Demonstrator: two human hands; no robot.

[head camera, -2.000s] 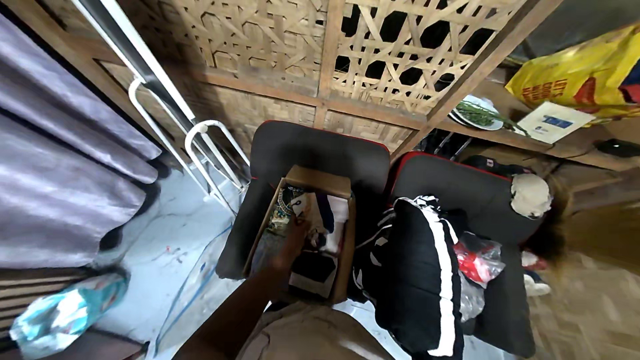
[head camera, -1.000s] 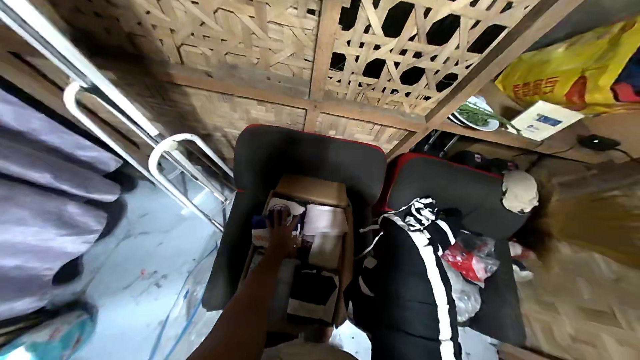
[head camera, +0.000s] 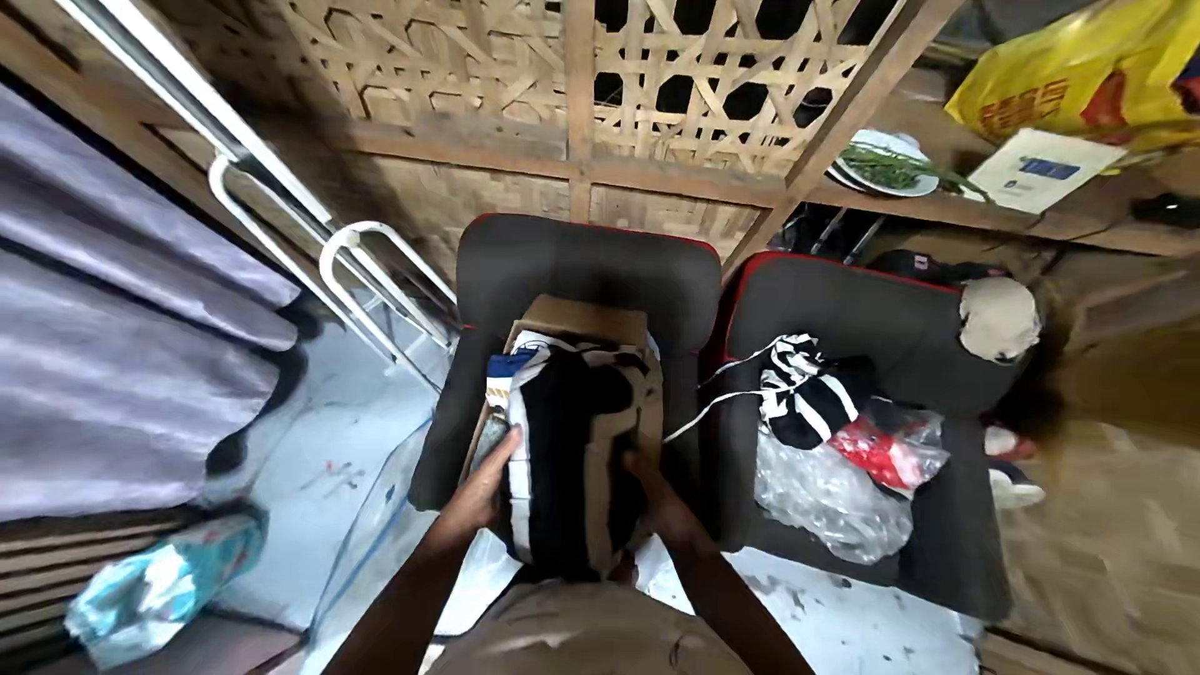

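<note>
A folded black garment with white and tan stripes (head camera: 562, 450) lies over the open cardboard box (head camera: 600, 322) on the left dark chair. My left hand (head camera: 483, 483) grips its left side, thumb on top. On its right side is my right hand (head camera: 652, 492), fingers partly hidden against the dark cloth. Blue and white cloth (head camera: 506, 367) shows at the box's upper left corner. The box's other contents are hidden beneath the garment.
On the right chair (head camera: 844, 291) lie a black-and-white striped cloth (head camera: 806, 394), clear plastic bags (head camera: 830, 497) and a beige cap (head camera: 999, 319). A white metal frame (head camera: 347, 253) stands left. Behind is a woven bamboo wall (head camera: 450, 75); a shelf at right holds plates (head camera: 881, 164) and a yellow bag (head camera: 1078, 80).
The black striped garment that lay on the right chair is now over the box, between both my hands. Earlier, one hand was inside the box. Clear plastic on the right chair is more exposed.
</note>
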